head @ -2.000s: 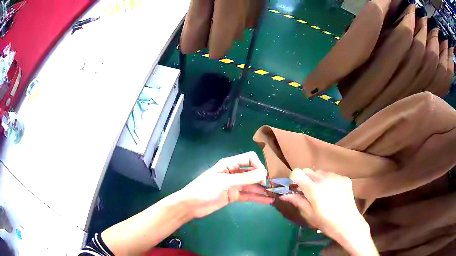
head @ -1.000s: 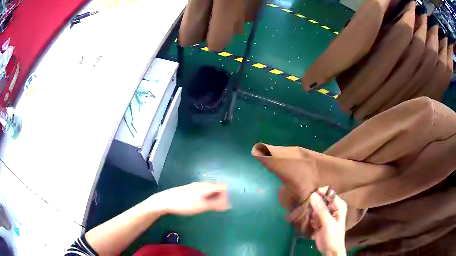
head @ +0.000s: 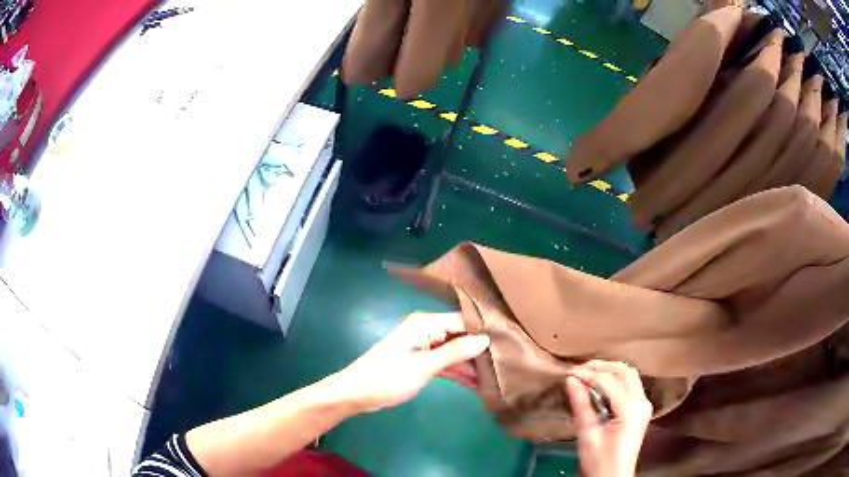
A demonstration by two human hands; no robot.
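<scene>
A camel-brown jacket (head: 745, 270) hangs at the right. Its front part reaches left between my hands, with an inner side and edge turned towards me. My left hand (head: 419, 359) pinches the cloth edge between thumb and fingers. My right hand (head: 610, 410) grips the cloth lower right; a small dark and silver tool, apparently the thread snips (head: 599, 402), lies mostly hidden in its palm.
More brown jackets (head: 707, 121) hang at the upper right, with brown sleeves (head: 433, 47) at the top. At the left are a white table (head: 121, 205), red cloth (head: 79, 47) and a white drawer unit (head: 265, 210). A black bin (head: 386, 172) stands beside a rail stand.
My left hand moved away from the cloth, then came back and took its edge. The snips' blades showed between my hands earlier and are now mostly in my right palm. The cloth is spread wider.
</scene>
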